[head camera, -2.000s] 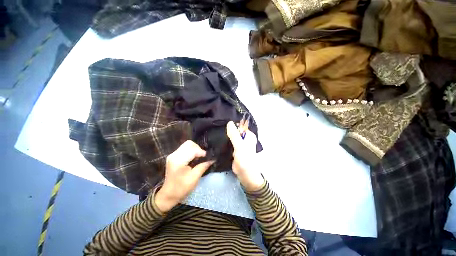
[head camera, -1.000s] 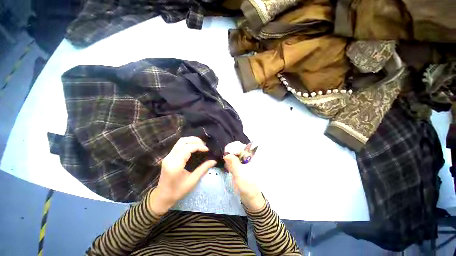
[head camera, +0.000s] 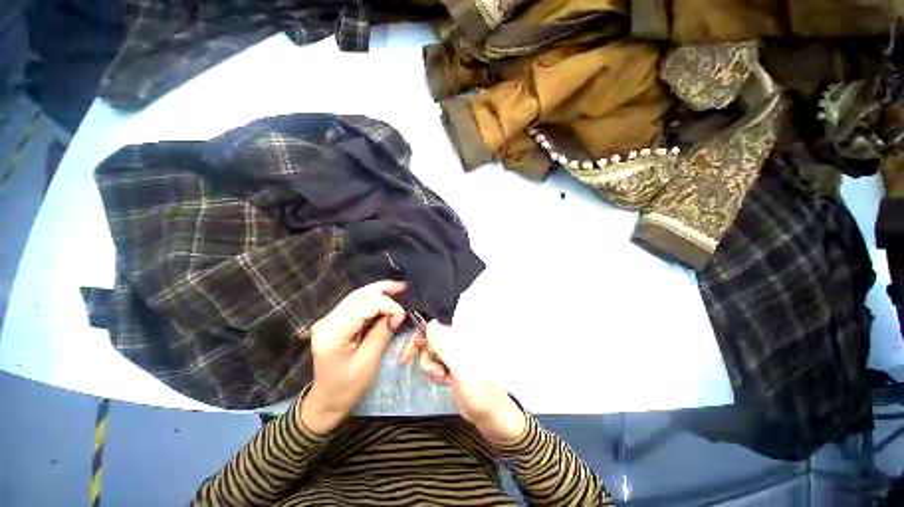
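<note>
A dark plaid garment (head camera: 223, 257) with a plain dark navy-purple lining (head camera: 396, 233) lies spread on the white table. My left hand (head camera: 347, 342) is at its near edge, thumb and index finger pinching the dark cloth. My right hand (head camera: 461, 381) holds small thread snips (head camera: 424, 339), mostly hidden in the fingers, with the thin metal tip pointing at the left fingertips. A short pale line shows on the lining just above my left fingers. Whether a thread is between the fingertips is too small to tell.
The white table (head camera: 585, 327) curves at its left and near edges. Brown garments (head camera: 585, 89) with patterned trim and pearly dots are heaped at upper right. Another plaid garment (head camera: 783, 307) hangs at right, and more plaid cloth (head camera: 198, 45) lies at the far left edge.
The right hand has let go of the lining's edge and turned the snips' tip toward the left fingertips. The left fingers have closed from a spread pose. The whole view has shifted.
</note>
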